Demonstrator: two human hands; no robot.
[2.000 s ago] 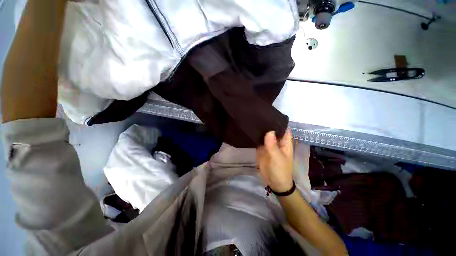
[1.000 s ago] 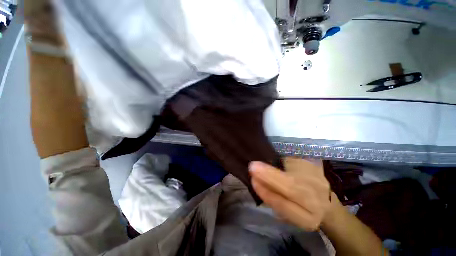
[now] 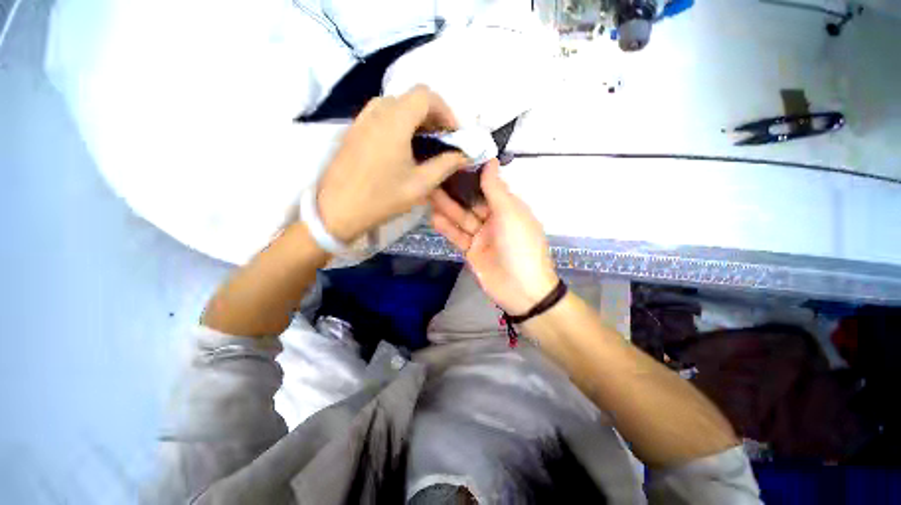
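The white garment (image 3: 198, 128) is heaped on the table at the left, overexposed, with dark parts showing near its top. My left hand (image 3: 380, 168), with a white band at the wrist, pinches the garment's white edge. My right hand (image 3: 509, 237), palm turned up, pinches the same edge from the right with thumb and fingers. The dark strip (image 3: 462, 185) shows between and under my fingers. The two hands are close together, above the table's front edge; the exact fold between the fingertips is hard to make out.
The machine's needle area and tension knob (image 3: 633, 34) are at the top. Black thread snips (image 3: 788, 127) lie on the bed at the right. A ruled strip (image 3: 672, 266) runs along the table front. Dark reddish-brown cloth (image 3: 766, 380) lies below at the right. White cloth (image 3: 321, 370) is below at the left.
My left hand has come down from the upper left into view beside my right hand. My right hand has moved up to the garment's edge. The dark cloth is now mostly covered.
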